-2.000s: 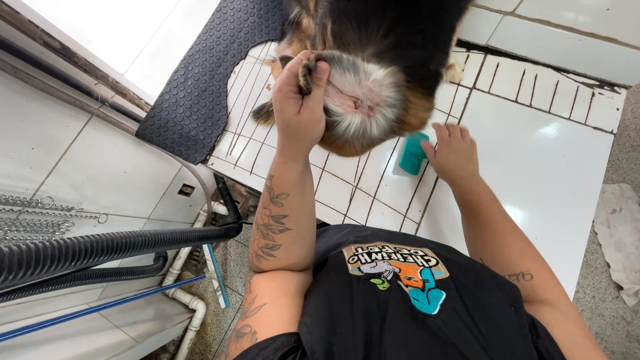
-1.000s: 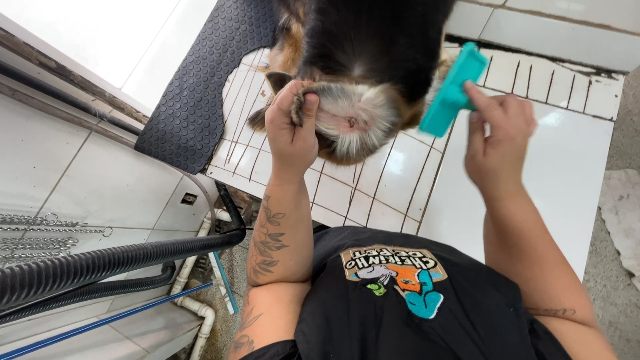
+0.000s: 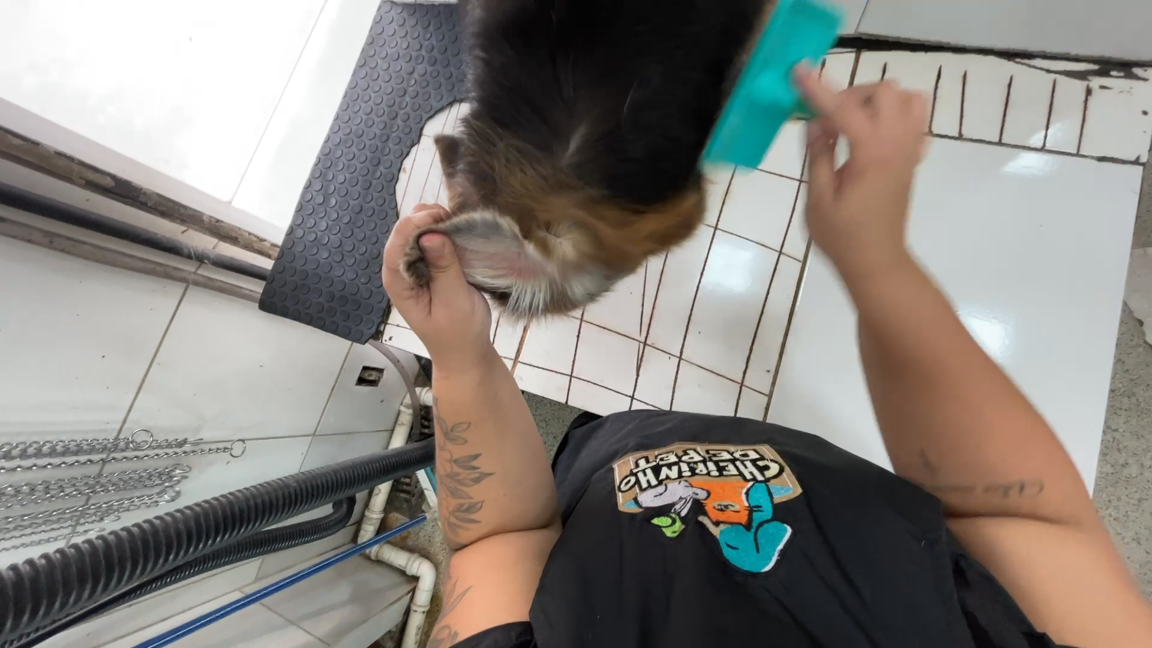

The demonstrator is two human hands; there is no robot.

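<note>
A dog (image 3: pixel 612 99) with black, tan and white fur is on the white tiled table at the top middle, its body cut off by the top edge. My left hand (image 3: pixel 438 279) pinches the dog's ear flap (image 3: pixel 481 238) between thumb and fingers, so the pale inner side shows. In my right hand (image 3: pixel 864 162) is a teal plastic grooming brush (image 3: pixel 769 90), held by its handle at the right side of the dog's black coat. The bristle side faces the dog; whether it touches the fur I cannot tell.
A black studded rubber mat (image 3: pixel 346 198) lies left of the dog on the tiled table (image 3: pixel 954 270). Black corrugated hoses (image 3: pixel 225 513), metal chains (image 3: pixel 108 450), a blue rod (image 3: pixel 288 580) and white pipes (image 3: pixel 418 567) are at the lower left.
My right hand has lifted the teal brush from the tabletop and moved it up beside the dog's body. My left hand still holds the ear, now farther out to the left of the head.
</note>
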